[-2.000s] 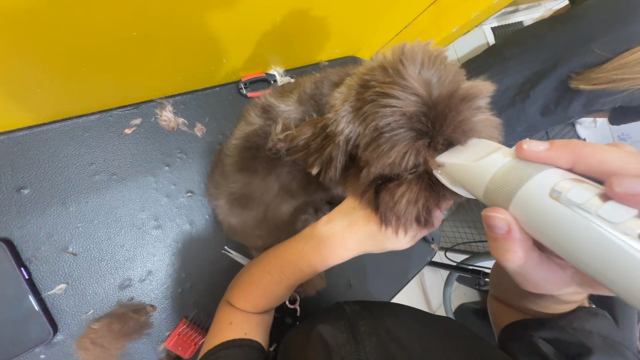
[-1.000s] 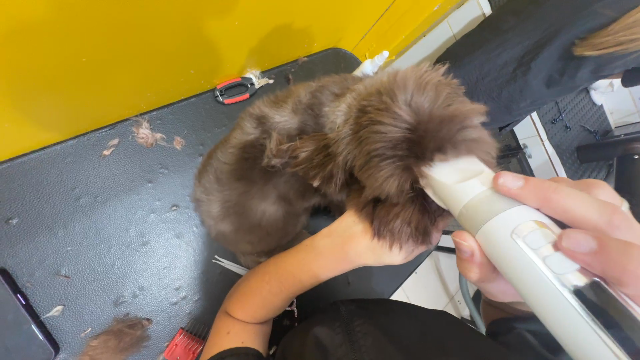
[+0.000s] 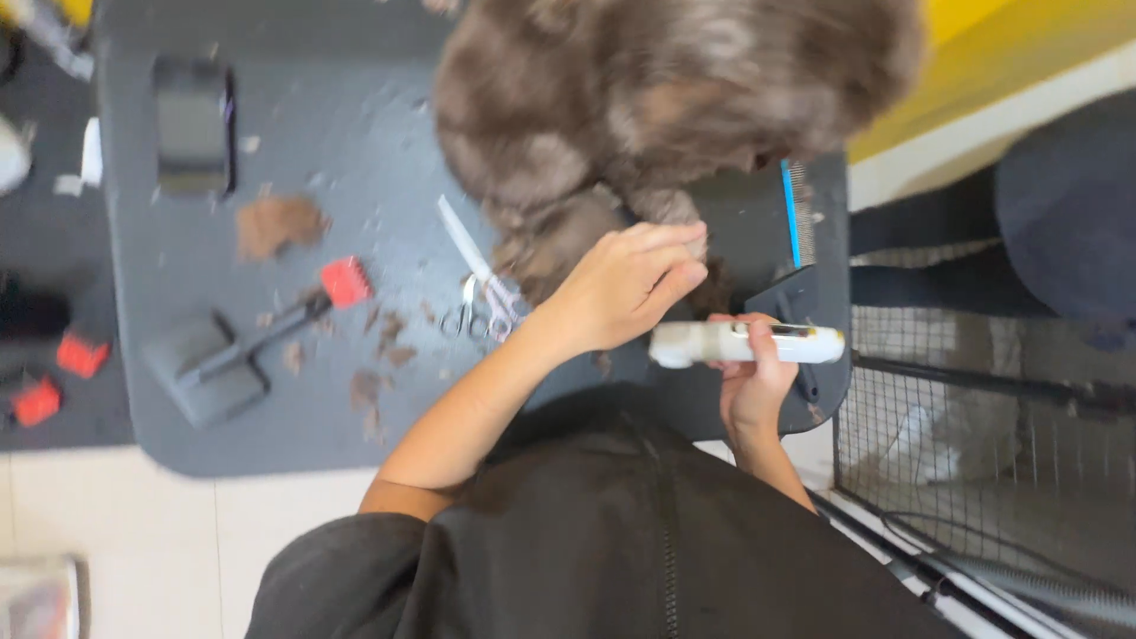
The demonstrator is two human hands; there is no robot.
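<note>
A brown long-haired dog (image 3: 550,98) is on the black grooming table (image 3: 355,444), its head at the upper right and blurred. My left hand (image 3: 635,280) closes around one of the dog's front paws (image 3: 666,209) in front of its chest. In my right hand (image 3: 754,368) lies a white cordless hair clipper (image 3: 754,343), held level near the table's front edge, its blade end toward my left forearm and apart from the coat. Scissors with pale purple handles (image 3: 470,248) and a second, smaller pair (image 3: 461,319) rest left of my left wrist.
A blue-backed metal comb (image 3: 792,213) lies at the right edge. On the left are a phone (image 3: 193,124), a grey slicker brush (image 3: 209,368), a red attachment (image 3: 346,281) and hair clumps (image 3: 280,226). A wire cage (image 3: 958,426) stands to the right.
The clipper in my right hand has come away from the dog's face. My left hand has moved from under the head to a front paw. The view has swung down and left.
</note>
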